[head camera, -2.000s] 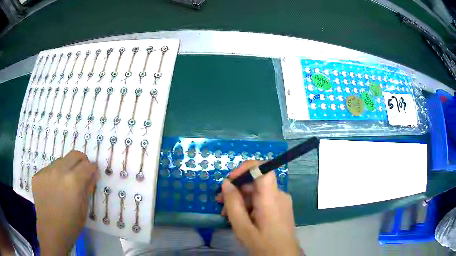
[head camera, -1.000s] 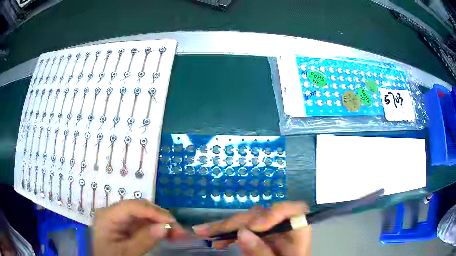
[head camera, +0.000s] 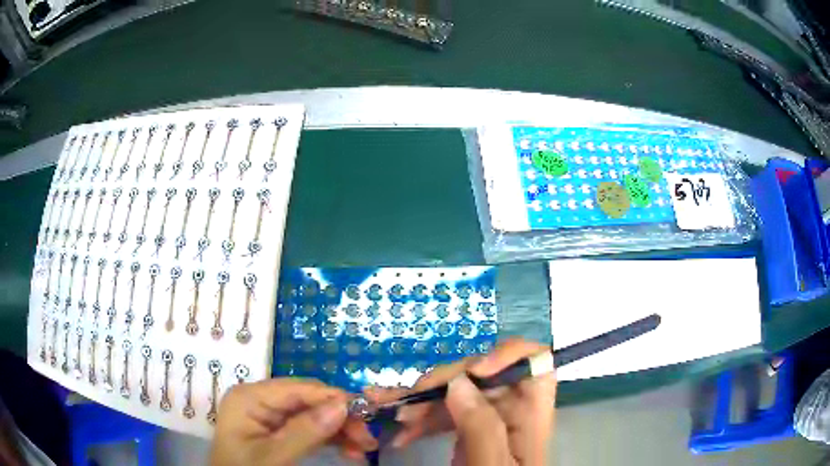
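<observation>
My left hand (head camera: 282, 420) holds a small round metallic component (head camera: 360, 407) between its fingertips, low in the middle of the view. My right hand (head camera: 482, 400) grips black tweezers (head camera: 601, 344) with a pale band; their tip is at the component. Whether the tip touches it, and whether it carries a gasket, I cannot tell. The dark blue die-cut sheet (head camera: 382, 329) with rows of round pieces lies just beyond my hands, its near edge partly hidden by them. The white foam board (head camera: 289, 173) with rows of wired components lies at the left.
A clear bag (head camera: 510, 244) with light blue sheets and round labels lies at the upper right. A blank white card (head camera: 637, 289) lies below it. A blue bin (head camera: 790, 238) stands at the right edge. A component strip (head camera: 382, 18) lies on the green belt beyond the rail (head camera: 391, 105).
My left hand has left the foam board and moved right, now holding the component. My right hand has brought the tweezers off the blue sheet to it. The strip on the belt has moved right.
</observation>
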